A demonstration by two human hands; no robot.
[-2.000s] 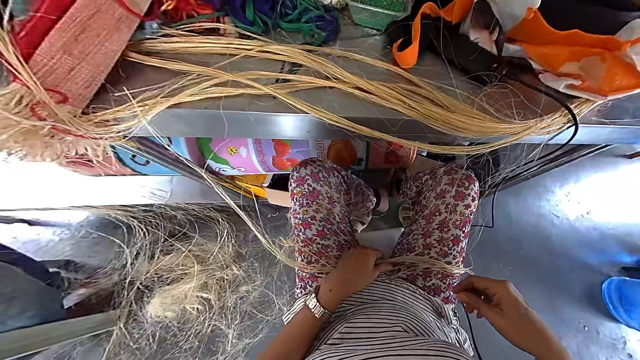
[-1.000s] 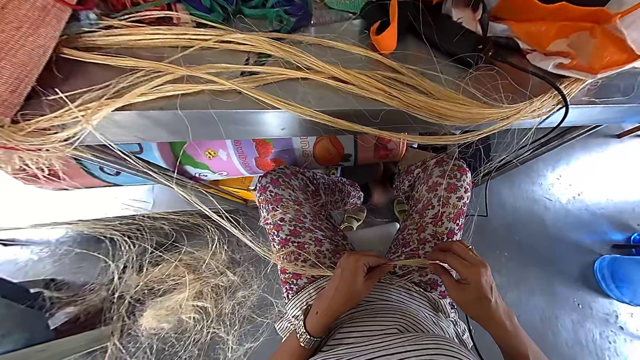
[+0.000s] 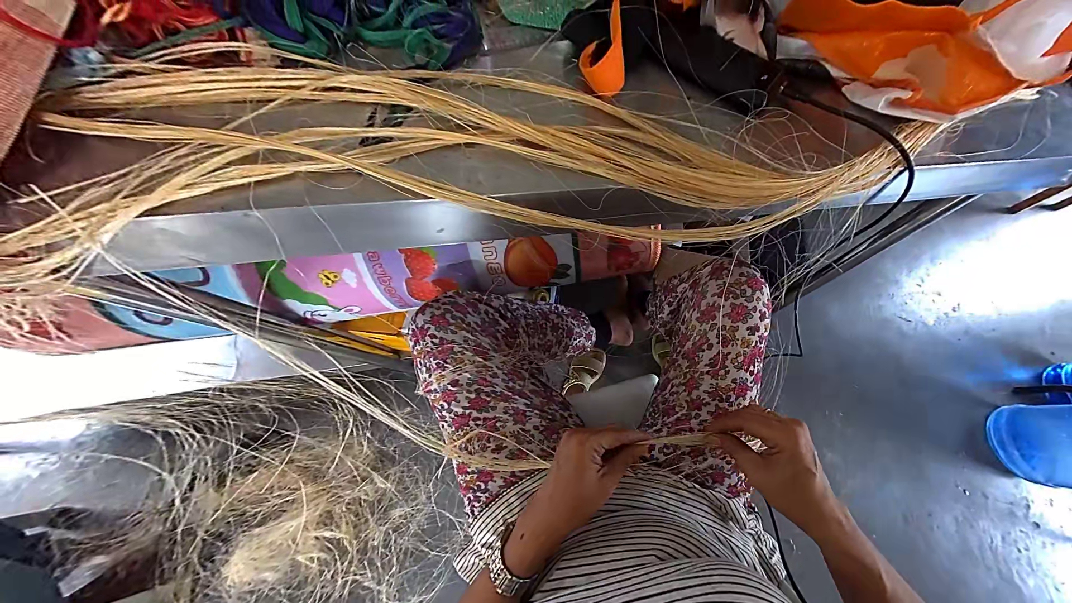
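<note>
A thin strand of pale plant fibre (image 3: 502,463) runs over my lap from the left. My left hand (image 3: 588,469), with a metal wristwatch above it on the arm, grips the strand between thumb and fingers. My right hand (image 3: 766,456) pinches the same strand a little to the right, and a short taut length shows between the two hands. A long bundle of golden fibres (image 3: 519,138) lies along the metal table (image 3: 276,230) in front of me, drooping over its edge at the left.
A tangled heap of loose fibre (image 3: 310,519) lies on the floor at left. Coloured yarn (image 3: 402,29), an orange and white bag (image 3: 913,59) and a black cable (image 3: 892,151) are on the table. A blue plastic object (image 3: 1034,444) stands at far right.
Two seconds ago my right hand was apart from my left, near my right thigh; it moved in to the left and now pinches the strand. My left hand stays on the strand.
</note>
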